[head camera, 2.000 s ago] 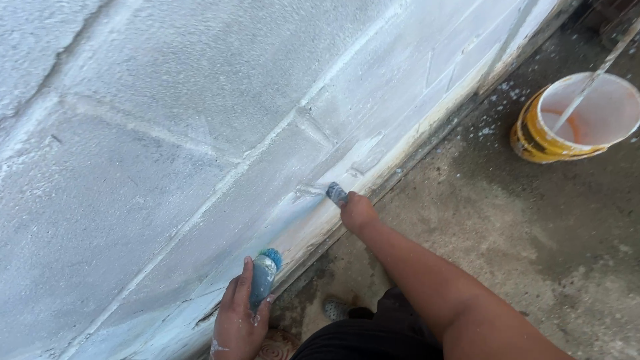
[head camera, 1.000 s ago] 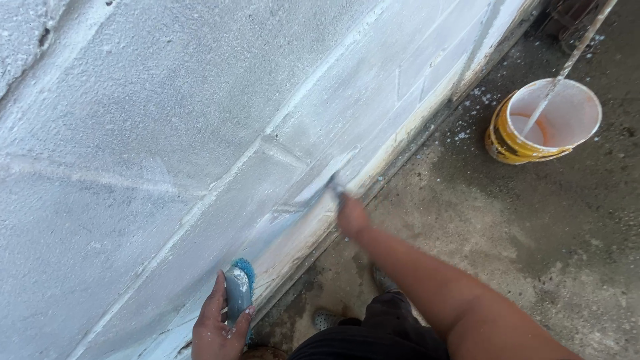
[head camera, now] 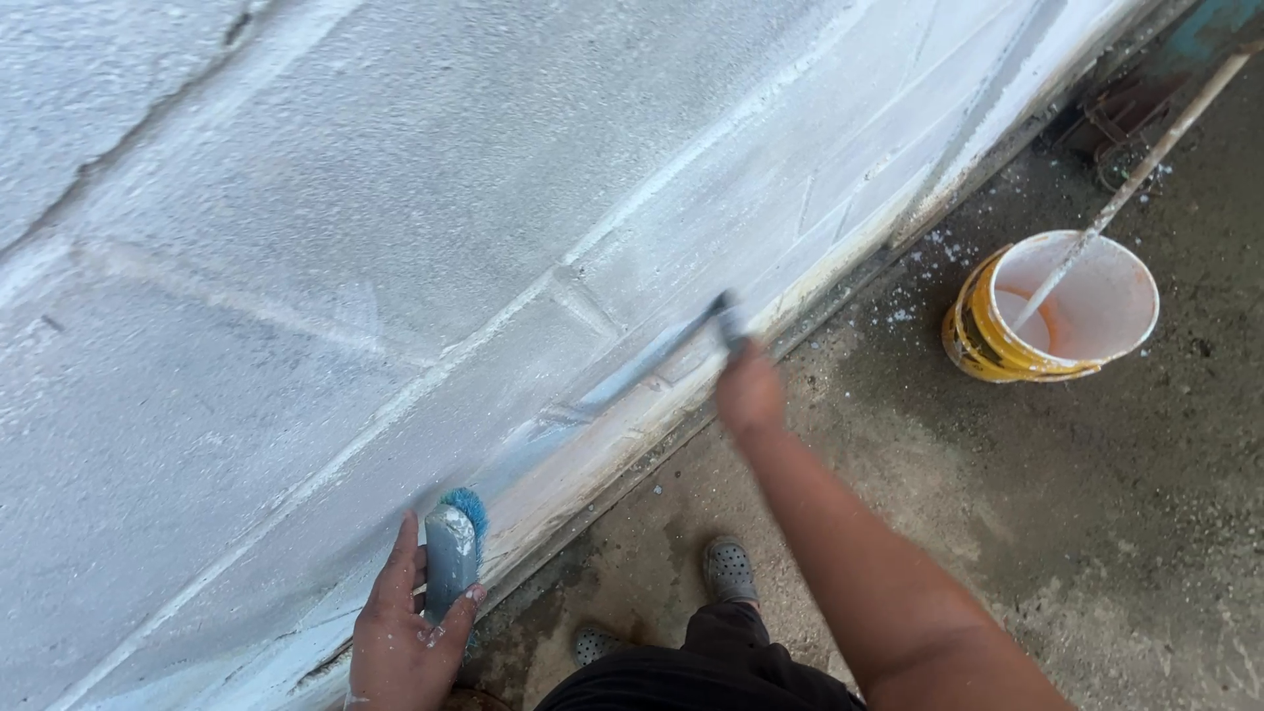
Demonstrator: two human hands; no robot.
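My left hand, flecked with white, holds a grey scrub brush with blue bristles close to the lower part of the white-coated block wall. Up and to the right of it, my right hand is closed around a small dark-handled tool, blurred, with its end at the wall near the base. What kind of tool it is cannot be told. A wet-looking streak runs along the wall down and left from that tool.
A yellow bucket with a whitish inside stands on the concrete floor to the right, a long stick leaning in it. White flecks lie beside it. Dark metal items are at the upper right. My feet in grey clogs are near the wall's base.
My right hand has moved the tool up and to the right along the wall, away from my left hand. The brush remains in my left hand.
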